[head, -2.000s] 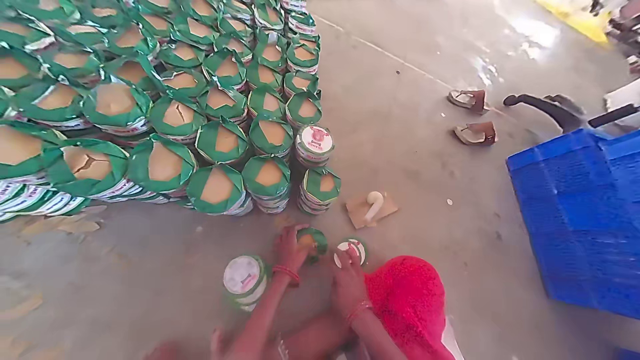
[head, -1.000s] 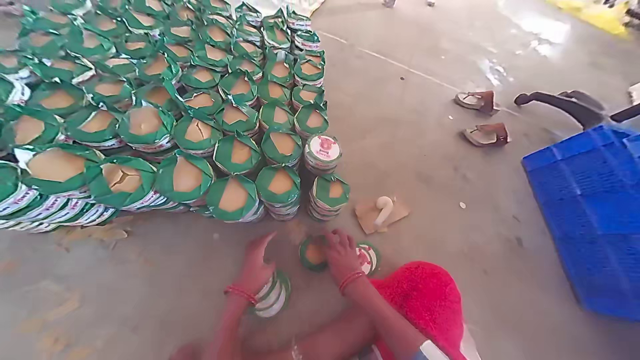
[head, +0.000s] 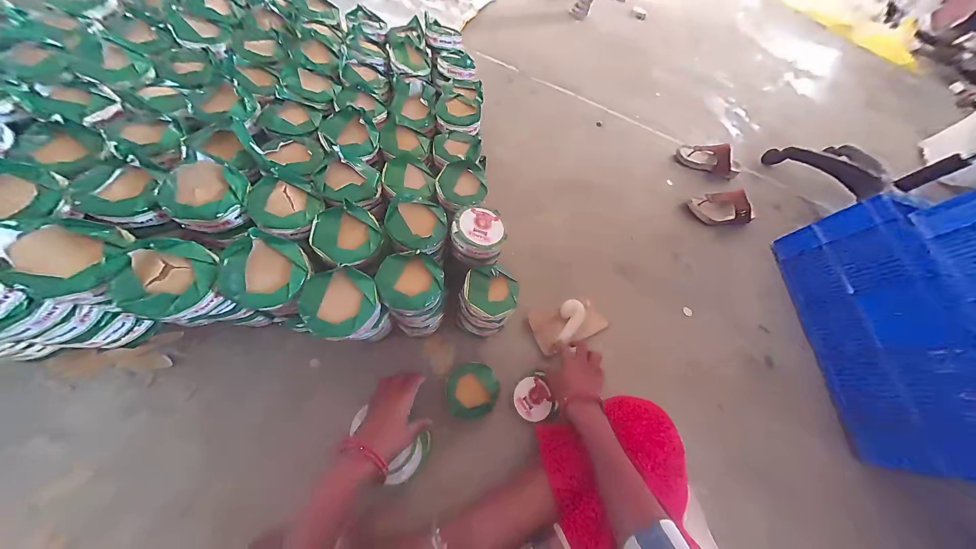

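Note:
My left hand is over a stack of round labelled discs on the floor, its fingers apart; whether it grips the stack is hidden. A round pack with a green wrapper and brown centre lies between my hands, touched by neither. Just right of it is a round pack with a white and red printed top. My right hand is beside that pack, its fingertips at the near end of a white curved handle-like object, which rests on a brown cardboard piece. Its grip there is unclear.
Many stacked green-wrapped round packs fill the left, with a white-topped stack at their right edge. Blue plastic crates stand at right, near a pair of sandals. Red cloth lies by my right forearm.
My right hand has moved from the green-wrapped pack to the white curved object. My left hand, at the green-wrapped pack two seconds ago, is now over the stack at left.

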